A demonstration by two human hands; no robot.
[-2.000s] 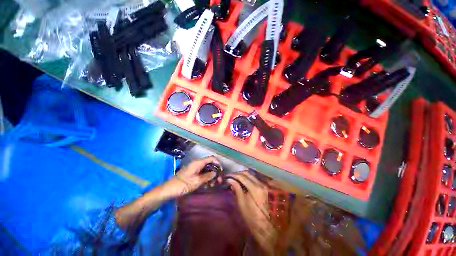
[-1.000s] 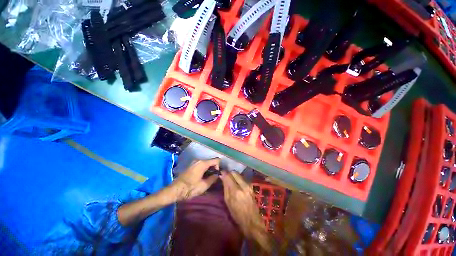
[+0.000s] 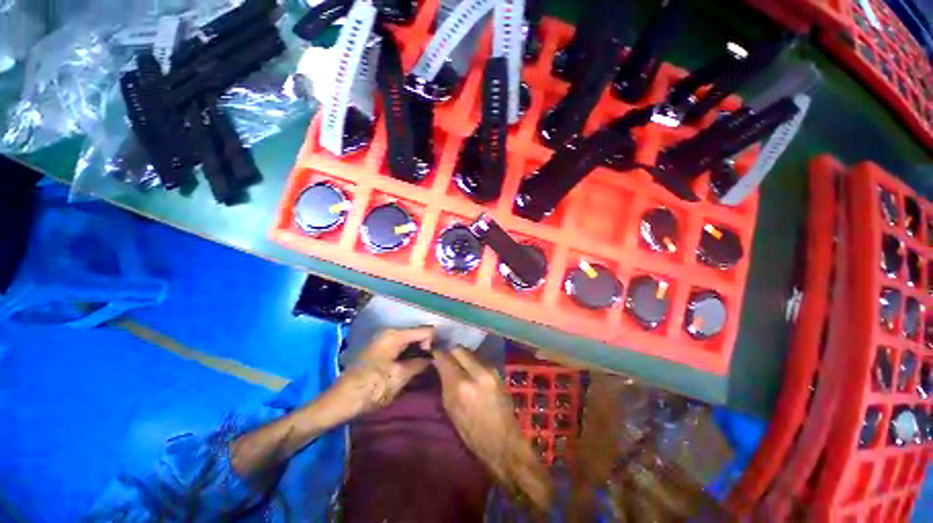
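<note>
My left hand (image 3: 384, 370) is over my lap, fingers curled around a small dark thing (image 3: 414, 350), mostly hidden; its shape fits a watch head. My right hand (image 3: 471, 386) meets it, fingertips closed at the same dark thing. A red compartment tray (image 3: 593, 216) lies on the green bench in front of me. Its near row holds bare round watch heads (image 3: 321, 208), some with orange tabs, and one head with a short black strap (image 3: 502, 243). Farther rows hold heads with black straps (image 3: 400, 123) and white straps (image 3: 348, 77) sticking up.
Clear plastic bags (image 3: 82, 112) with loose black straps (image 3: 220, 153) lie on the bench at left. Stacked red trays (image 3: 824, 306) stand at right. Another red tray (image 3: 544, 393) shows below the bench edge. A blue stool (image 3: 87, 271) stands on the floor at left.
The view has shifted, so tray and bench sit farther left. My hands have come together around the dark thing, which was more visible two seconds ago; a strap-like piece at my right hand no longer shows.
</note>
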